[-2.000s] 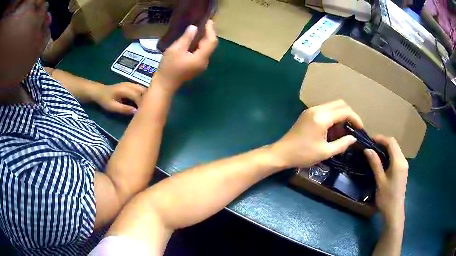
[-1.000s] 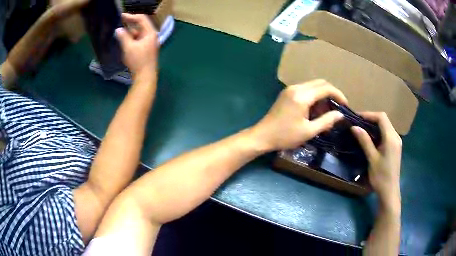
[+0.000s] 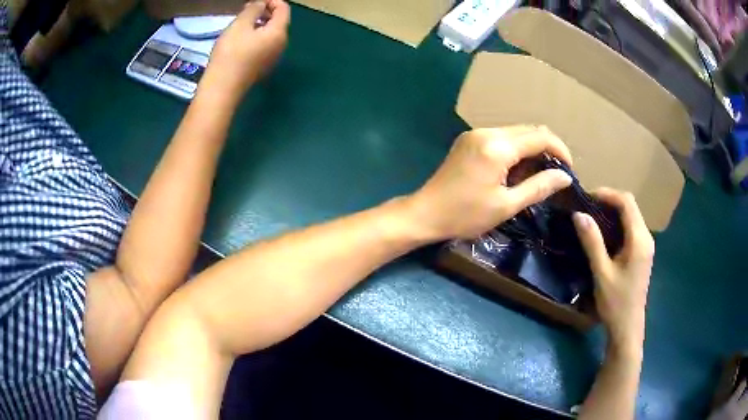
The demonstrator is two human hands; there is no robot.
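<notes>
My left hand [image 3: 484, 180] and my right hand [image 3: 619, 262] hold a black coiled cable [image 3: 578, 197] between them, over an open brown mailer box [image 3: 525, 293]. The box's tall lid [image 3: 574, 123] stands open behind the hands. Inside the box, a black power adapter [image 3: 545, 272] lies near the front wall, with a small white tip at its right. A shiny clear poly bag [image 3: 490, 248] is at the left end. The fingers and cable hide the back of the box.
At left, a person in a checked shirt [image 3: 49, 271] has an arm and hand [image 3: 250, 49] over the bench near a white digital scale [image 3: 168, 61]. A cardboard sheet [image 3: 385, 16], a white power strip [image 3: 476, 20] and a grey metal case [image 3: 656, 49] are at the back.
The neighbour's dark handheld item is no longer seen in their near hand, and the scale shows more than a second ago. My hands still hold the cable at the box, with small shifts.
</notes>
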